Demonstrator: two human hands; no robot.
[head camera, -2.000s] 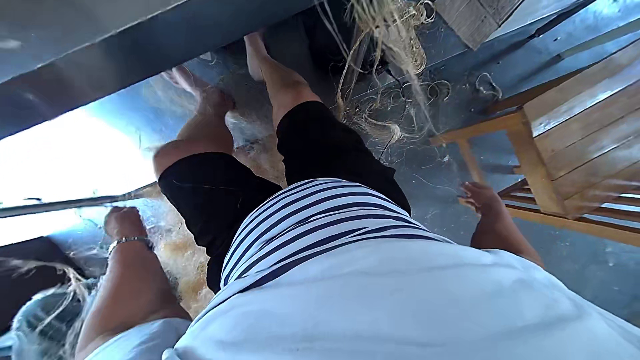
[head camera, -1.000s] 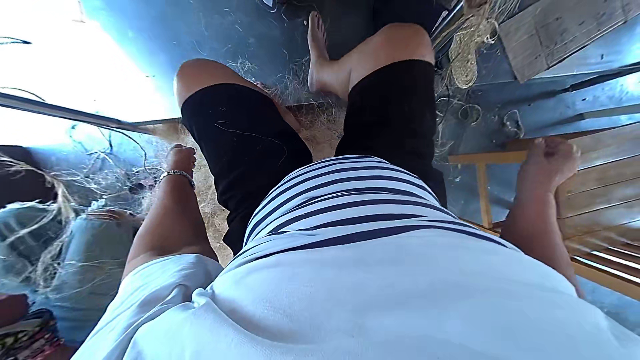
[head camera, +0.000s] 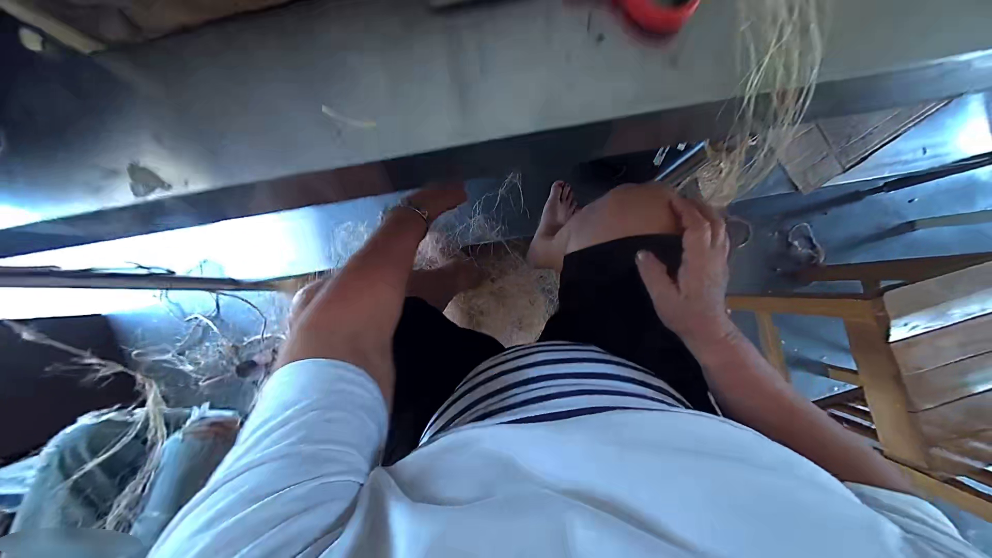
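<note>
My right hand (head camera: 690, 271) rests with its fingers apart on my right knee, at the hem of my black shorts (head camera: 620, 310), and holds nothing. My left arm reaches forward; my left hand (head camera: 444, 200), with a bracelet at the wrist, lies near the table's underside edge, blurred, and its fingers are partly hidden. Whether it holds anything cannot be told. Between my legs a mass of pale loose fibre (head camera: 504, 306) lies on the floor. A bundle of long fibre strands (head camera: 775, 85) hangs over the table edge at the upper right.
A grey table (head camera: 465, 77) spans the top, with a red ring-shaped object (head camera: 659, 12) on it. At the right stands a wooden slatted bench or chair (head camera: 876, 372). Tangled fibres (head camera: 225, 349) lie at the left, beside another person's denim-clad leg (head camera: 186, 465).
My right hand has moved from the wooden seat at the right onto my knee. My left arm now reaches farther forward. The view has shifted so that the table fills the top.
</note>
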